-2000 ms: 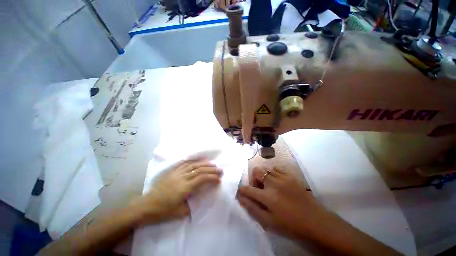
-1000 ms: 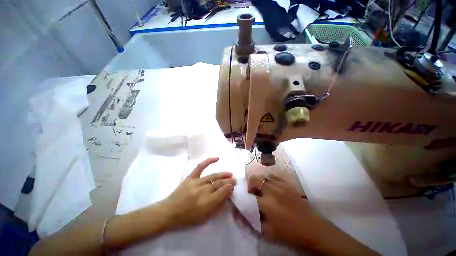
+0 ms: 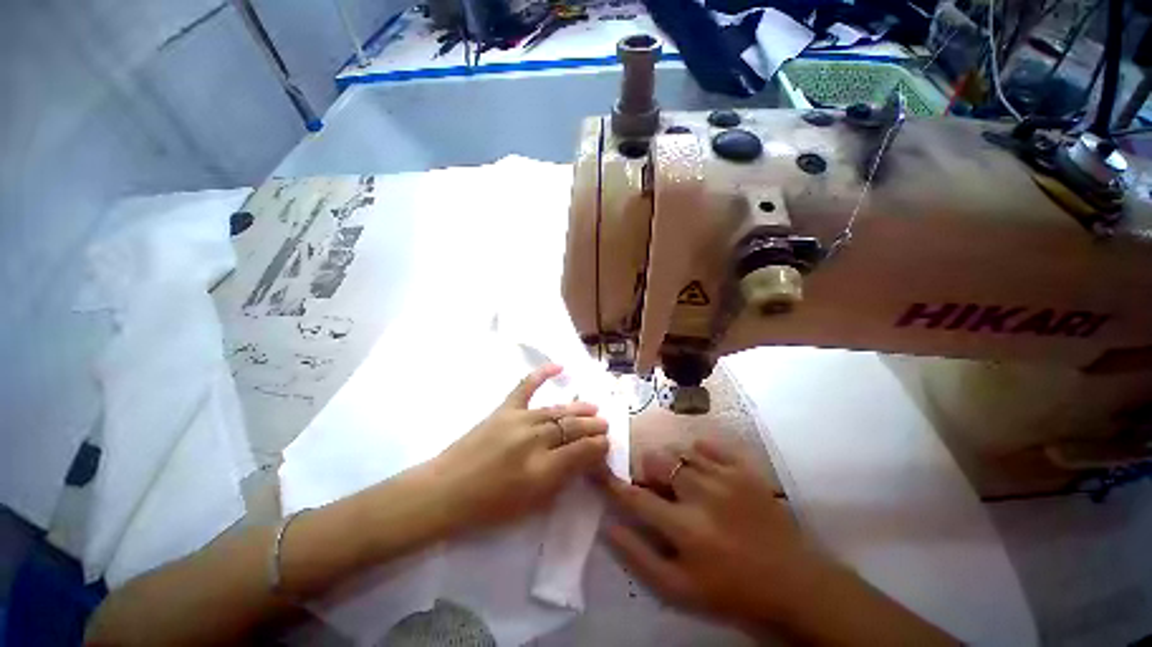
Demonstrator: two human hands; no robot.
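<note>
A white fabric panel (image 3: 392,392) lies left of and in front of the needle area of the cream sewing machine (image 3: 809,240). Its right edge runs up to the presser foot (image 3: 622,367), where glare hides detail. My left hand (image 3: 524,449) lies on the fabric with its fingers near the right edge, just in front of the foot. My right hand (image 3: 708,518) is bent at the fabric's right edge, its fingertips near a narrow strip of fabric; whether it pinches the cloth is unclear.
More white pieces (image 3: 872,468) lie under and right of the machine arm. A crumpled white pile (image 3: 164,379) is at the far left. A light blue trough (image 3: 480,120) lies behind the table. A green basket (image 3: 859,86) and dark fabric (image 3: 714,44) are behind the machine.
The fabric under my left hand has shifted and refolded, with a narrow strip now hanging toward me between the hands. My left hand has moved slightly up and right; my right hand slightly right.
</note>
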